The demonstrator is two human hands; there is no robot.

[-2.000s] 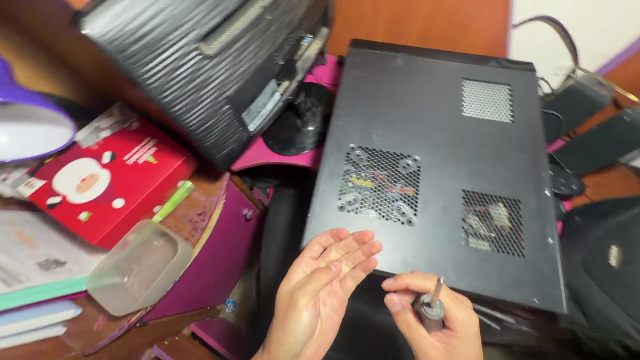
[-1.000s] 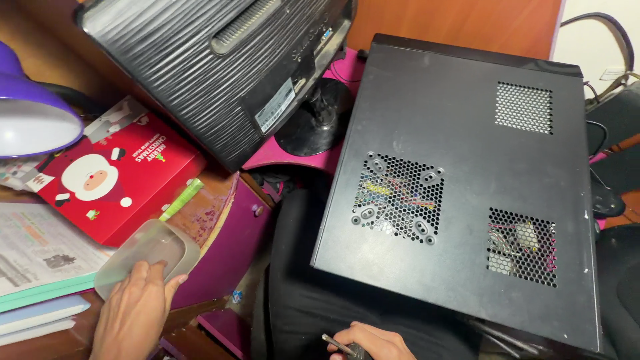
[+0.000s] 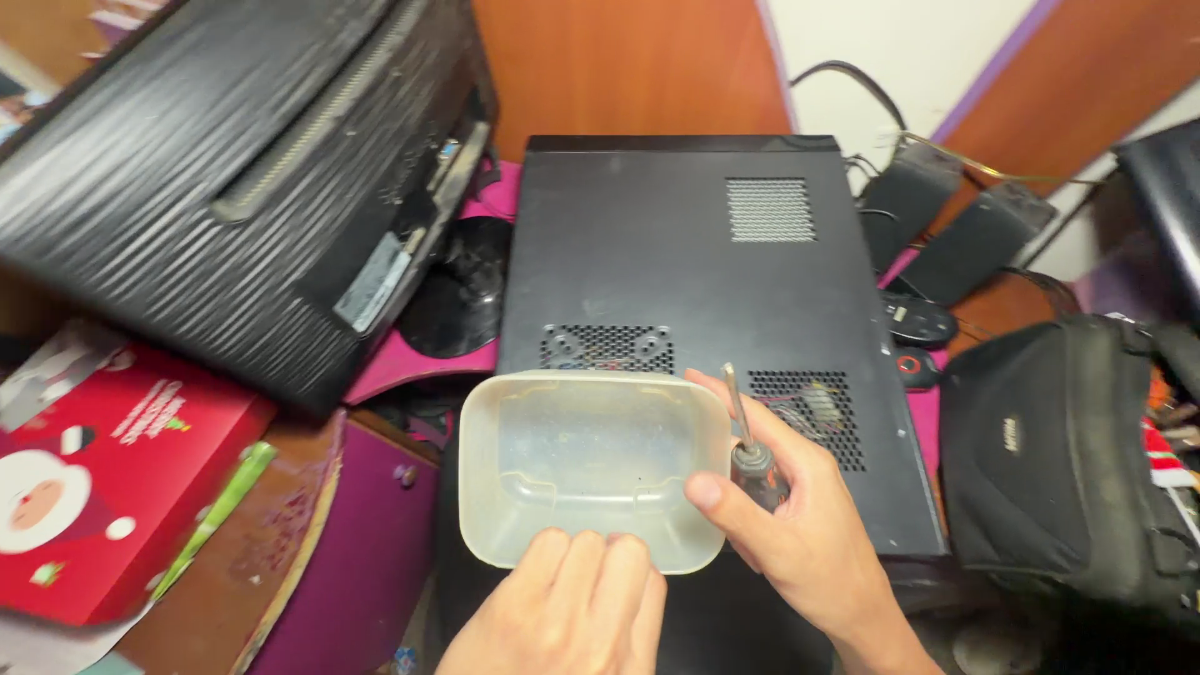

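Note:
A translucent plastic container [image 3: 591, 450] is held up in front of the black computer case [image 3: 656, 262], hiding part of its vented side panel. My right hand [image 3: 797, 516] grips the container's right wall, thumb over the rim, and also holds a screwdriver [image 3: 752, 459] against the palm, its shaft pointing up. My left hand [image 3: 572, 609] is at the container's near rim with curled fingers; its fingertips are hidden, so whether it holds anything does not show. A few tiny dark specks lie on the container's bottom.
A black monitor [image 3: 234, 187] stands turned away at the left, above a red Christmas box [image 3: 141, 469] on a wooden surface [image 3: 225, 562]. Black speakers [image 3: 975, 234], a computer mouse [image 3: 919, 321] and a black bag [image 3: 1031, 459] are at the right of the case.
The container has moved from the wooden surface at the left to in front of the computer case. My right hand has taken hold of it, still with the screwdriver. The view has shifted.

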